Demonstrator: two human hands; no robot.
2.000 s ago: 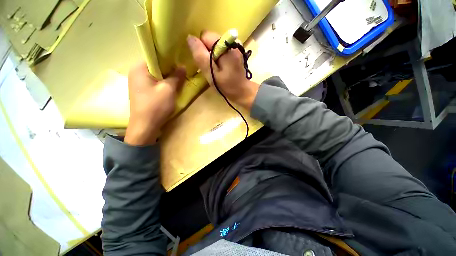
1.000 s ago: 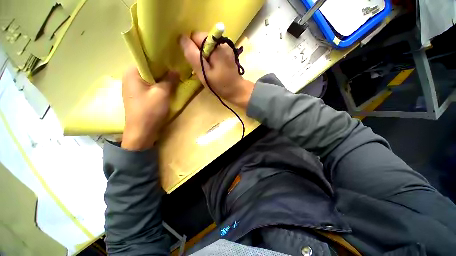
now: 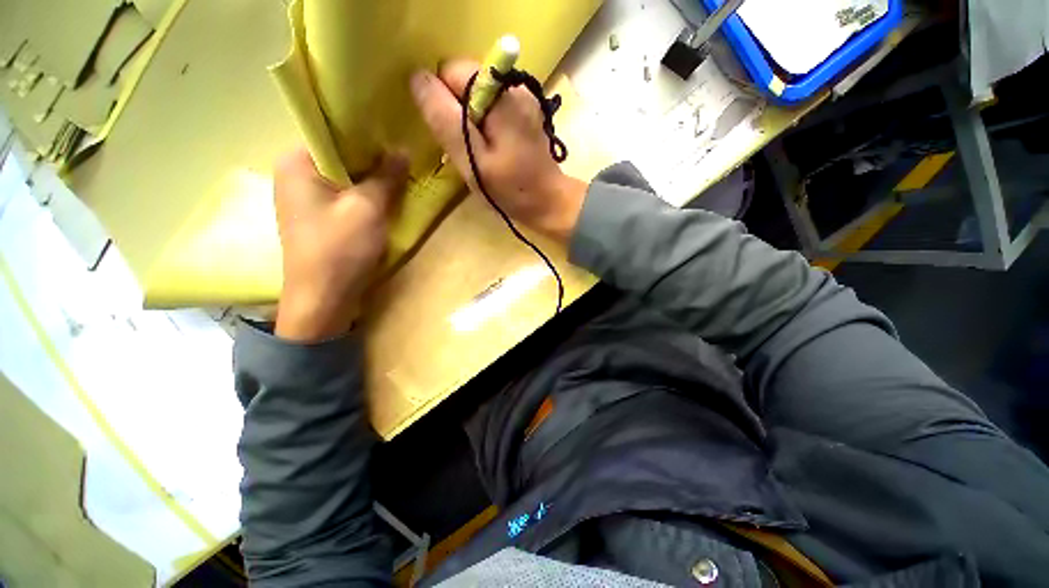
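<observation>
A yellow-olive leather panel (image 3: 426, 35) lies folded over the tan work board (image 3: 426, 356). My left hand (image 3: 328, 247) grips its folded edge, thumb on top, on the left side of the board. My right hand (image 3: 512, 149) is closed around a finger-length tool (image 3: 495, 75) with a pale rounded end pointing up and away. Its working tip is hidden by the hand and leather. A black cord (image 3: 523, 239) is knotted around the tool and trails over the board to its front edge. The right fingertips are close to the leather fold, right of my left thumb.
A blue-rimmed tray (image 3: 794, 90) stands at the upper right, with a dark block on a metal shaft (image 3: 684, 55) beside it. Notched olive panels (image 3: 81, 69) lie upper left; another shaped panel (image 3: 40, 494) lies lower left. A grey metal frame (image 3: 984, 184) stands right.
Both hands and the leather sit slightly further left and up in view than two seconds ago. The tool stands more upright. Both grips look the same.
</observation>
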